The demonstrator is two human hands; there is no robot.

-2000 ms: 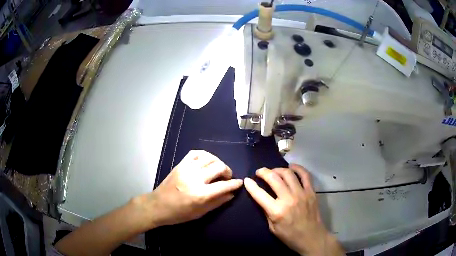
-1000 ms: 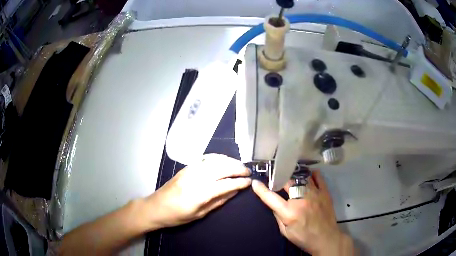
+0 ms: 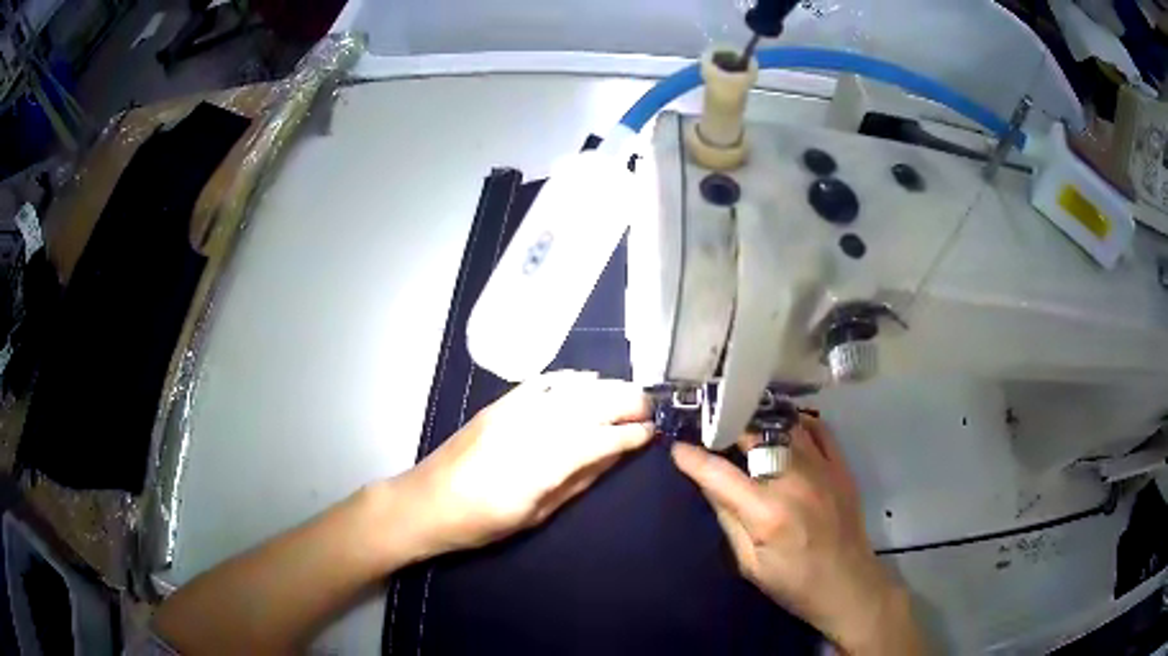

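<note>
The dark garment panel (image 3: pixel 576 564) lies flat on the white table under the machine head, with a folded band (image 3: pixel 448 372) and pale stitch line along its left side. A short pale stitch line shows above my left hand. My left hand (image 3: pixel 525 455) presses flat on the cloth, fingertips just left of the presser foot (image 3: pixel 673 417). My right hand (image 3: pixel 801 525) rests on the cloth to the right, index fingertip just below the foot, other fingers partly hidden by the machine head. Neither hand visibly grips the cloth. The needle tip cannot be made out.
The cream lockstitch sewing machine (image 3: pixel 948 282) fills the right. A white sewing lamp (image 3: pixel 544 269) hangs over the panel. A blue hose (image 3: pixel 820 58) arches behind. Black cut pieces (image 3: pixel 115 308) lie on plastic-wrapped cardboard at the left. A control panel (image 3: pixel 1144 154) is at the right edge.
The panel has moved up under the machine head, and both hands have moved up with it to the presser foot. The view has shifted, with the machine head now larger and lower.
</note>
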